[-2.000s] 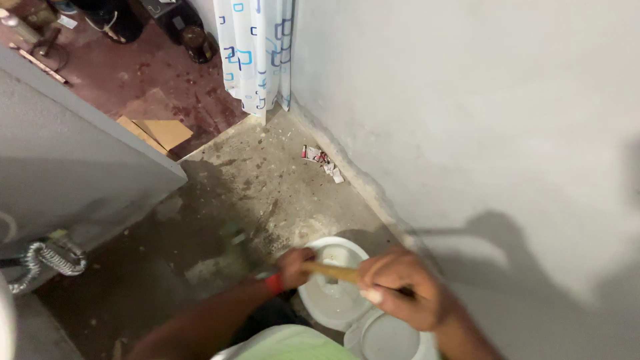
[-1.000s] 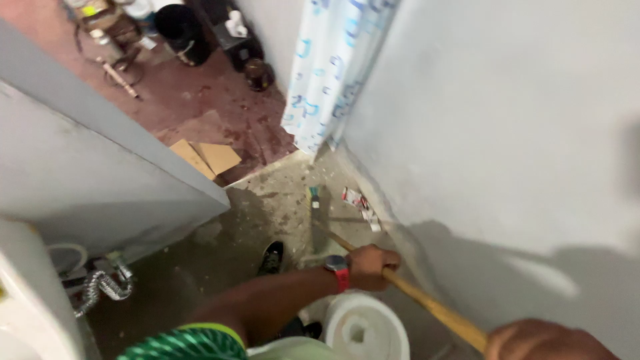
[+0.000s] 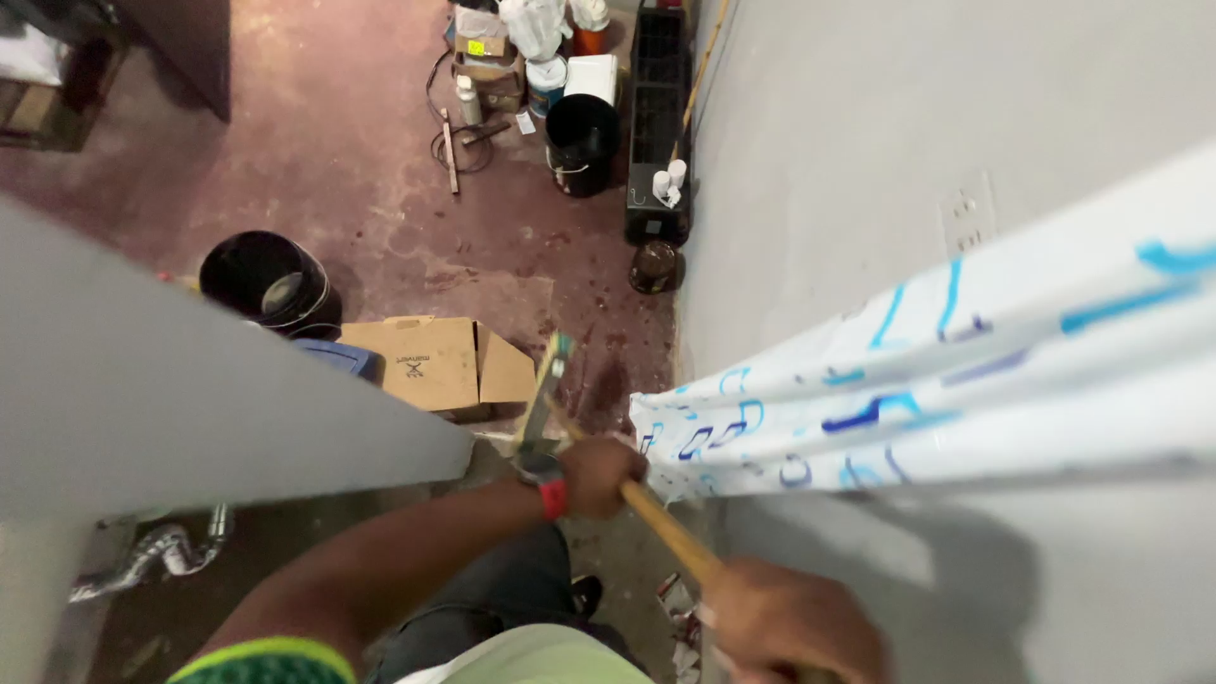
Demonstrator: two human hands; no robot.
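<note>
My left hand, with a watch and a red band at its wrist, grips a long wooden pole near the lower middle. Farther down the same pole, at the lower right, my right hand is closed around it. Beyond my left hand a narrow flat tool head with a green end sits across the pole's far end; its exact kind I cannot tell. A white shower curtain with blue shapes hangs just right of my left hand.
A grey partition wall stands left, a long grey wall right. On the red floor lie a flattened cardboard box, black buckets and a long black case. Crumpled litter lies by the right wall.
The view has shifted strongly toward the red floor. Both hands stay on the pole; they were close together two seconds ago and are farther apart now. The white bucket is out of view.
</note>
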